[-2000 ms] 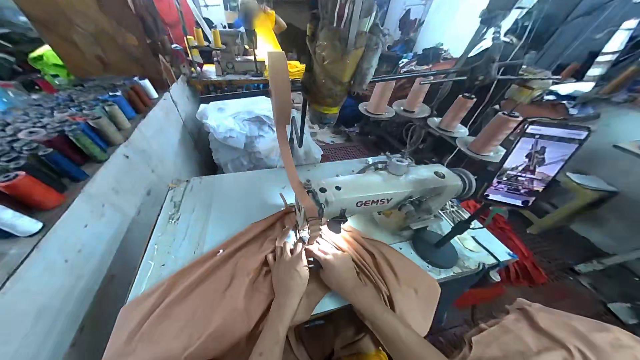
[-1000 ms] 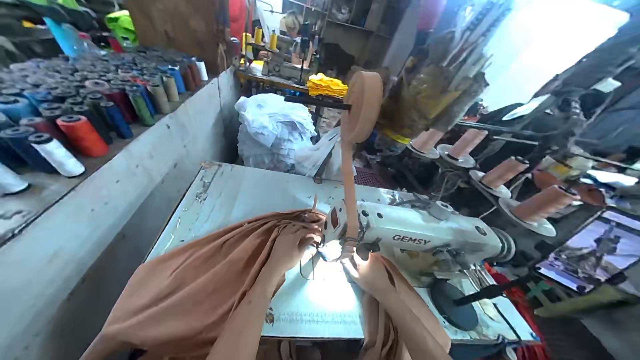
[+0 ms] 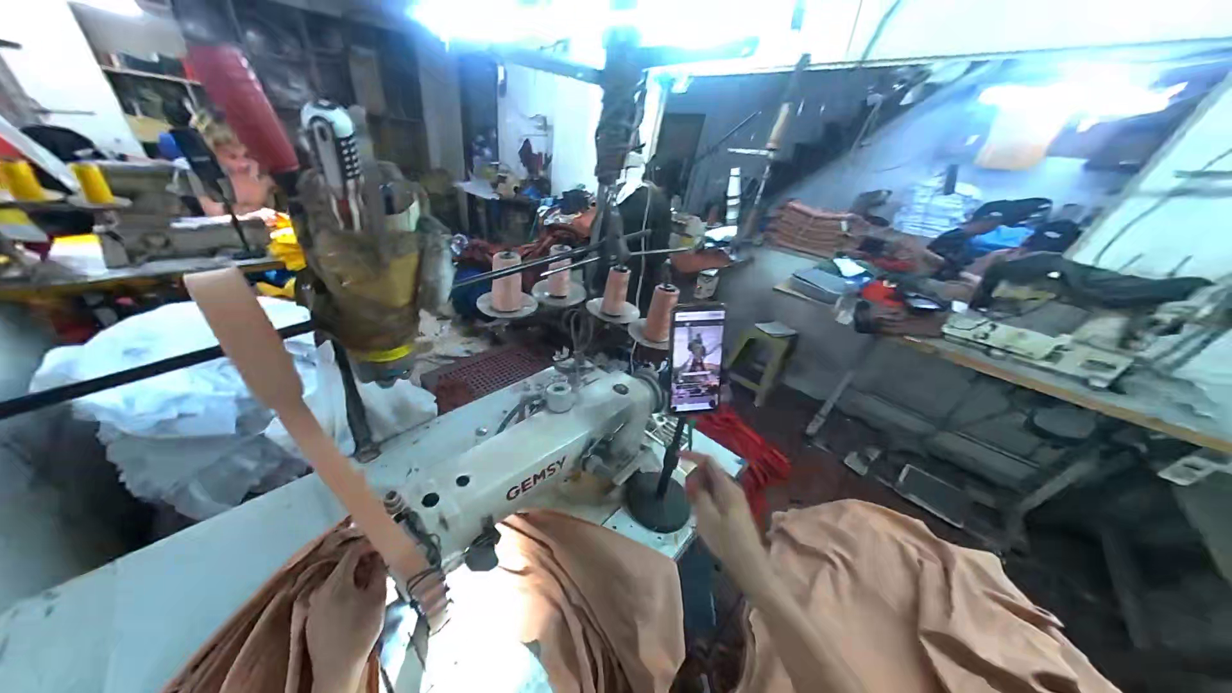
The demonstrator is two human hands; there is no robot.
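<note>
My left hand point(image 3: 344, 616) grips bunched brown fabric point(image 3: 265, 616) left of the needle area of a white Gemsy sewing machine point(image 3: 539, 462). My right hand point(image 3: 717, 505) is raised off the fabric, beside the stand point(image 3: 659, 500) of a phone point(image 3: 697, 358); its fingers are blurred and seem to hold nothing, though whether they touch the stand is unclear. A brown fabric strip point(image 3: 318, 438) runs down into the front of the machine. More brown cloth point(image 3: 616, 597) lies below the machine's arm, under its bright lamp light.
Several thread cones point(image 3: 506, 281) stand behind the machine. A heap of brown fabric point(image 3: 895, 587) rises at the right. White bundled material point(image 3: 192, 385) sits behind the table at the left, near a hanging bottle-like holder point(image 3: 366, 260). A stool point(image 3: 763, 356) and a long workbench point(image 3: 1059, 385) stand farther right.
My right hand has left the fabric at the needle and moved right to near the phone stand. My left hand stays on the fabric. The view has swung to the right.
</note>
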